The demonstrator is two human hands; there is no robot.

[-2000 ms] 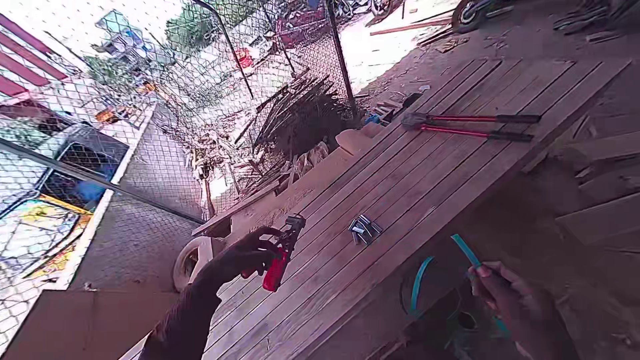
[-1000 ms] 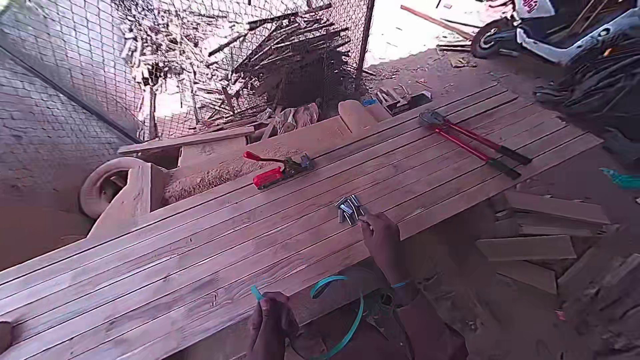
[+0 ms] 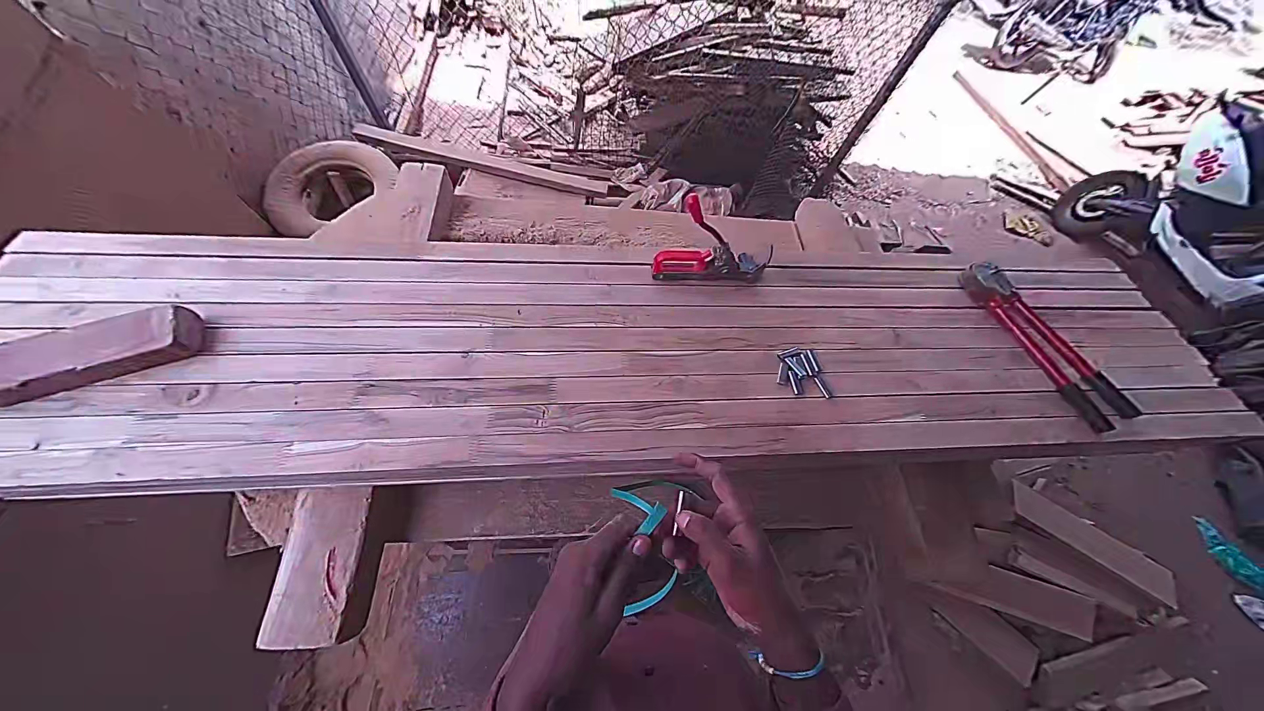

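Observation:
My left hand (image 3: 602, 558) pinches a green plastic strapping band (image 3: 652, 517), whose loop hangs below between my hands. Close by on the right, my right hand (image 3: 726, 548) holds a small metal strapping seal (image 3: 678, 512) between thumb and finger. Both hands are just in front of the near edge of a stack of wooden boards (image 3: 553, 420). More metal seals (image 3: 805, 369) lie in a small pile on the boards. Behind them rests a red-handled strapping tensioner (image 3: 706, 262). Red bolt cutters (image 3: 1047, 341) lie at the right end of the boards.
A wooden block (image 3: 99, 351) lies on the boards at the left. A timber support (image 3: 321, 568) juts out below. Offcuts (image 3: 1047, 592) litter the ground at the right. Beyond the boards are a tyre (image 3: 326, 188), chain-link fence, scrap wood and a parked motorbike (image 3: 1205, 212).
My right hand has moved from the pile of seals to beside my left hand, now with a seal. Two seconds ago my left hand held the tensioner, which now lies on the boards.

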